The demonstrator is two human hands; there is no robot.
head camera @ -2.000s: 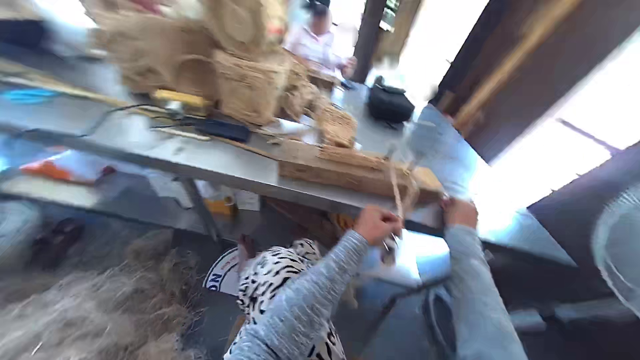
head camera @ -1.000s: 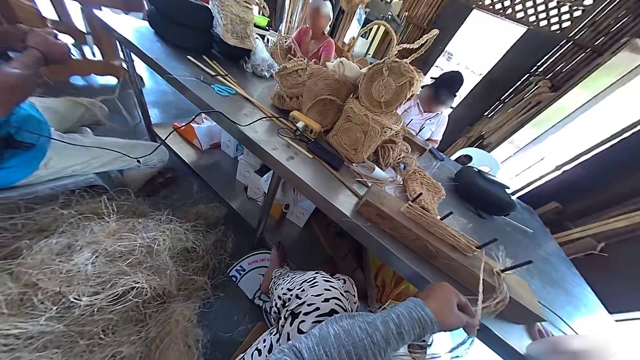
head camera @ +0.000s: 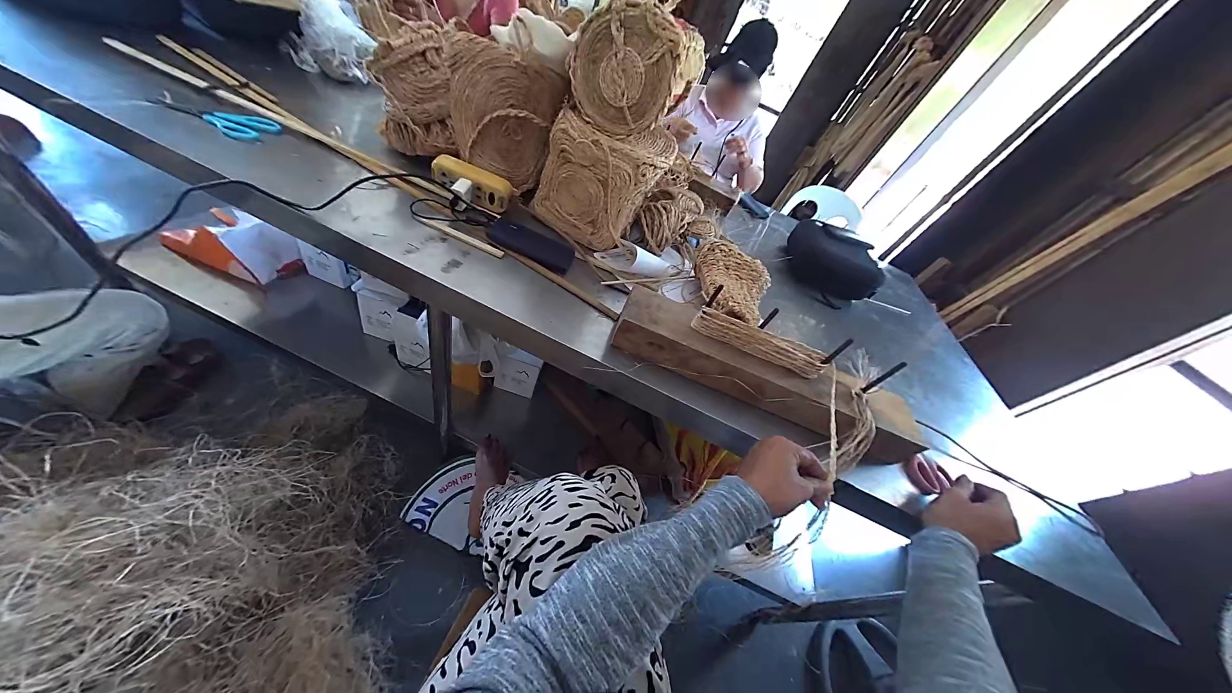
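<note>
My left hand [head camera: 784,476] pinches a strand of natural-fibre cord [head camera: 834,423] in front of the table edge. That cord runs up to the metal pegs of a wooden beam [head camera: 760,385], where loose fibres hang around the end peg. Flat wound cord [head camera: 760,342] lies along the beam between the pegs. My right hand [head camera: 972,515] is at the table edge just right of the beam's end, its fingers closed around reddish scissor-like handles [head camera: 926,474]; the rest of that tool is hidden.
Woven fibre baskets [head camera: 606,173] are piled on the metal table [head camera: 404,245], near a yellow power strip [head camera: 472,185], blue-handled scissors [head camera: 241,125] and a black bag [head camera: 833,262]. A person [head camera: 722,135] sits across the table. Loose fibre [head camera: 183,549] is heaped at lower left.
The view has swung and shifted. My right hand, only partly seen at the lower edge one second ago, is now in full view at the table edge. My left hand still holds the cord.
</note>
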